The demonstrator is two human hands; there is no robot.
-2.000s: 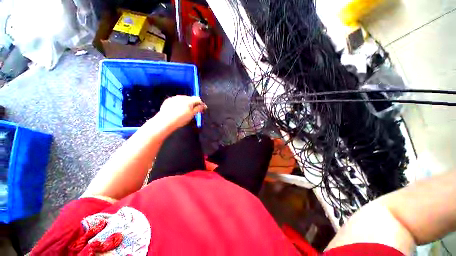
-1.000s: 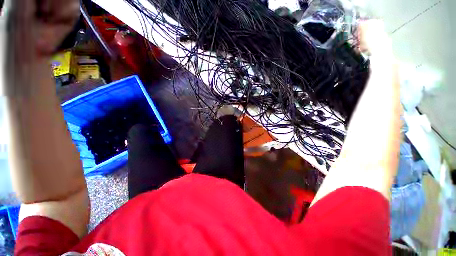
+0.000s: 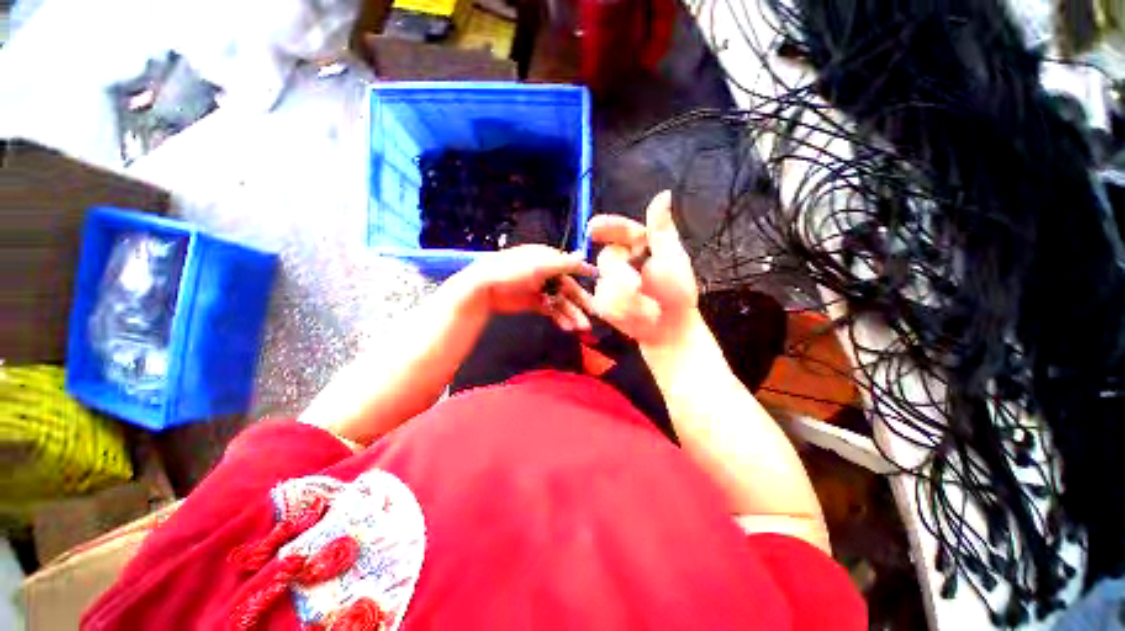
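My left hand (image 3: 528, 281) is over my lap with bent fingers around a small black part (image 3: 552, 287). My right hand (image 3: 648, 281) is right beside it, fingertips close to the left ones, thumb raised. A small dark spot shows between the right fingers; what it is cannot be told. A thin black cable curves from near the fingertips toward the pile. The thick pile of black cables (image 3: 975, 185) lies on the white table at the right, with loose strands and small black ends (image 3: 1018, 592) along its near edge.
A blue bin (image 3: 481, 91) with small black pieces stands just beyond my hands. A second blue crate (image 3: 228, 333) with clear plastic bags (image 3: 133, 314) is at left. Yellow woven material (image 3: 56, 431), cardboard (image 3: 93, 567) and a red object (image 3: 623, 37) are around. An orange-red surface (image 3: 808, 370) shows beside the table.
Both hands have come together over my lap, the right from the cable pile and the left from the upper left. The view has turned, and the second crate is more fully visible.
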